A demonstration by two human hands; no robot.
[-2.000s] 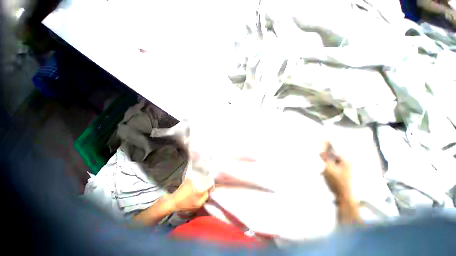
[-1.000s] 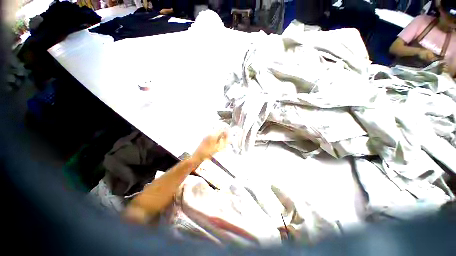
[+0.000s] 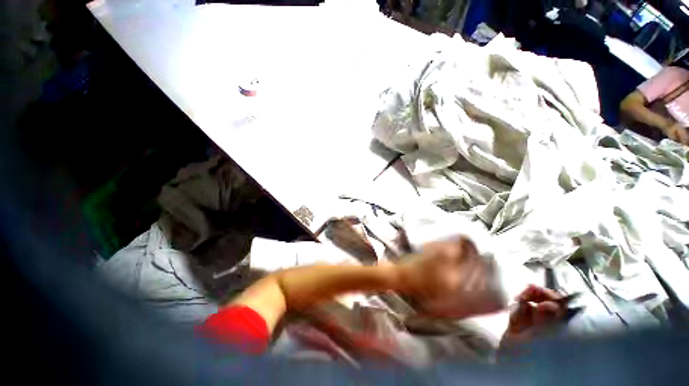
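Note:
A pale garment lies crumpled in the lap and over the table's near edge. My left hand is blurred and reaches across it from the left, below a red sleeve; its fingers are too blurred to tell whether they hold cloth. My right hand is at the lower right, just beside my left hand, with curled fingers around small dark thread snips. Their pointed tips face right. The right wrist is hidden by the dark lower rim.
A large heap of pale garments covers the right of the white table. A small jar or bottle stands at the table's left. Pale and grey-brown pieces lie low at left by a green crate. A person in pink is at upper right.
My left hand has moved right and down from the heap's near edge towards my right hand. My right hand with the snips has moved right and up. The cloth near the table edge has shifted.

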